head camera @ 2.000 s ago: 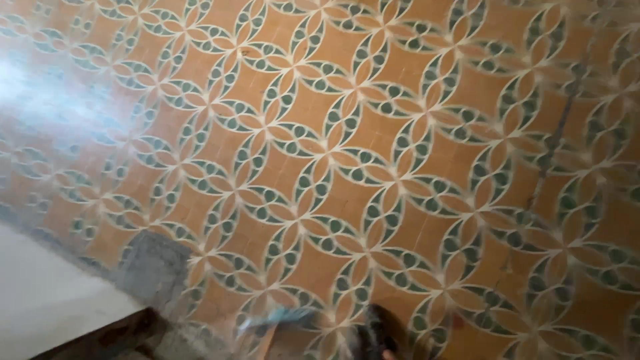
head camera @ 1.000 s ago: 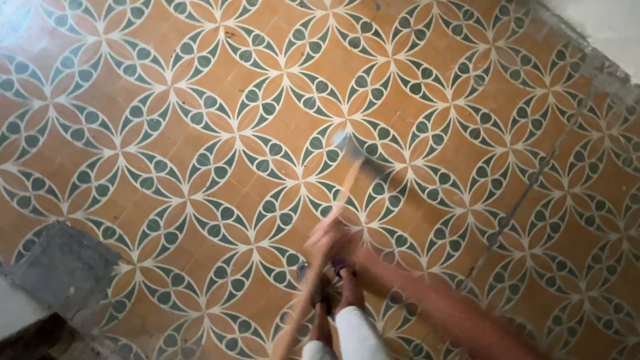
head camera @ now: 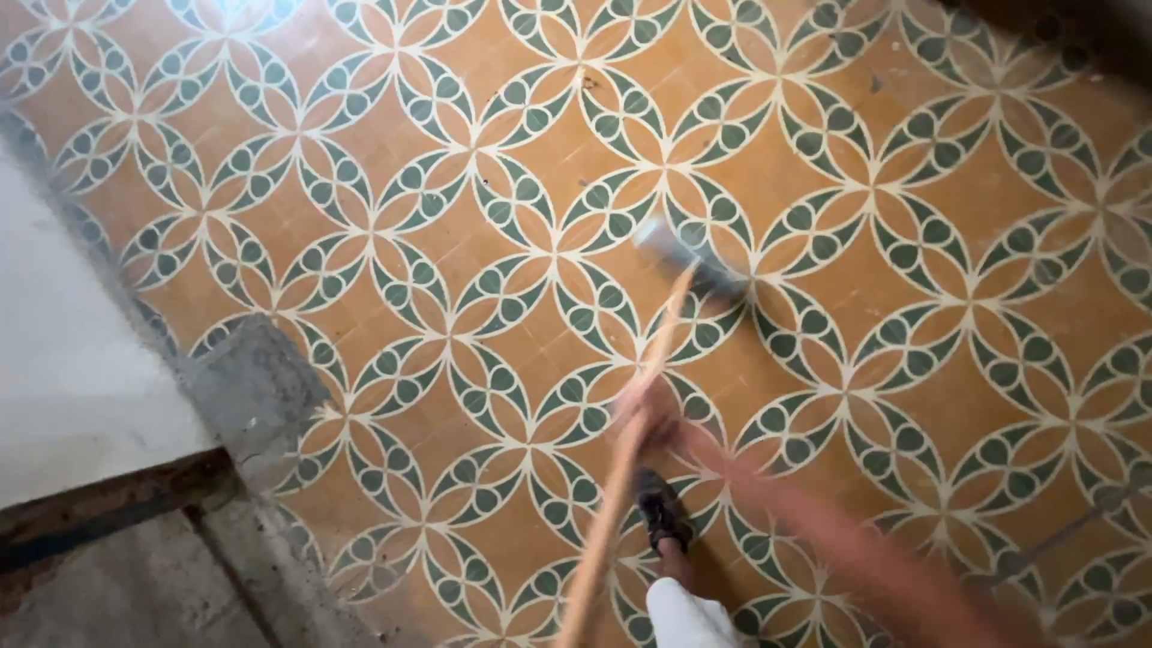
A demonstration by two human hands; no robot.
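A long wooden handle (head camera: 612,490) rises from the bottom edge to a blurred grey head (head camera: 688,259) low over the patterned tile floor (head camera: 810,351). It looks like a sledgehammer or mallet, though blur hides the detail. My right hand (head camera: 646,409) is closed around the handle below the head, its forearm reaching in from the lower right. My left hand is out of the frame, and so is the lower end of the handle.
A dark shoe (head camera: 661,508) and a white trouser leg (head camera: 688,616) are just right of the handle. At the left are a white wall (head camera: 85,342), a grey cement patch (head camera: 256,387) and a rough threshold (head camera: 117,576). A dark blurred shape crosses the upper right corner.
The view has shifted, bringing the white wall and threshold back at the left. My right hand stays on the handle. One shoe shows now, where two feet showed a second ago.
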